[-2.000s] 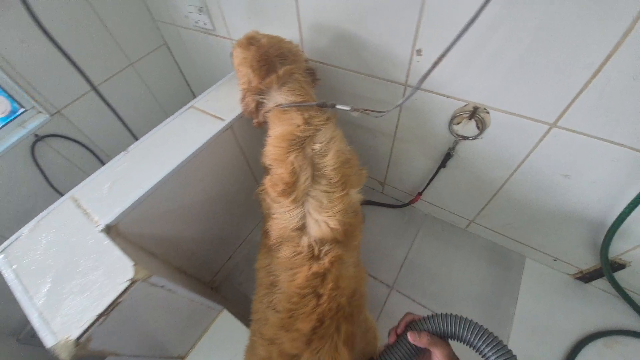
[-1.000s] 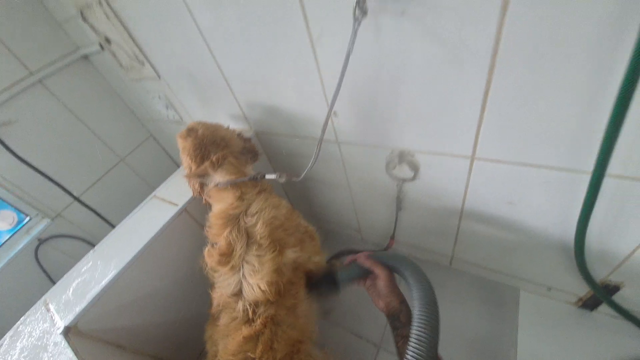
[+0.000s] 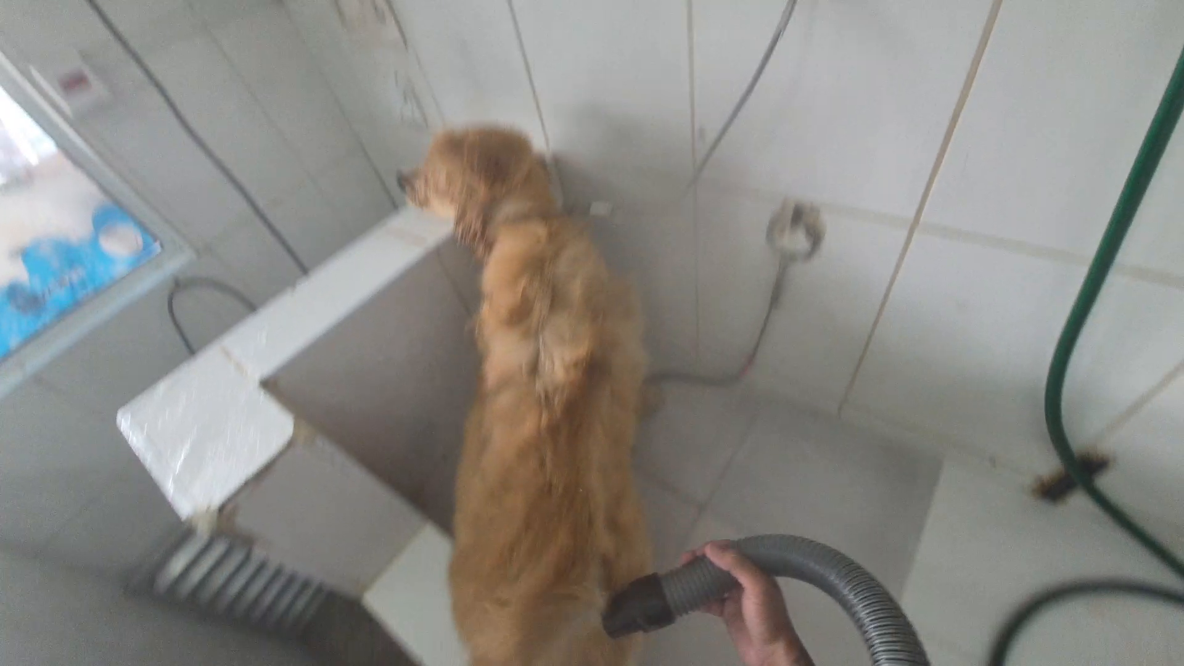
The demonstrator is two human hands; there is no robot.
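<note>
My right hand (image 3: 754,606) is closed around a grey corrugated hose (image 3: 823,560), just behind its black nozzle (image 3: 640,606). The nozzle's tip is at the right side of the back of a golden-brown dog (image 3: 546,444). The dog stands with its head at the tiled ledge, facing left. A cable tether (image 3: 745,97) comes down from the upper right toward the dog's neck; blur hides part of it. My left hand is not in view.
A white-tiled ledge (image 3: 324,296) runs along the left. On the tiled wall are a metal ring (image 3: 795,229) with a dark leash (image 3: 708,379) and a green hose (image 3: 1101,268). A blurred grey ribbed object (image 3: 240,583) lies at lower left.
The nozzle has moved from the dog's right side near mid-back down to its lower back. The dog's head has turned to the left. The view has shifted.
</note>
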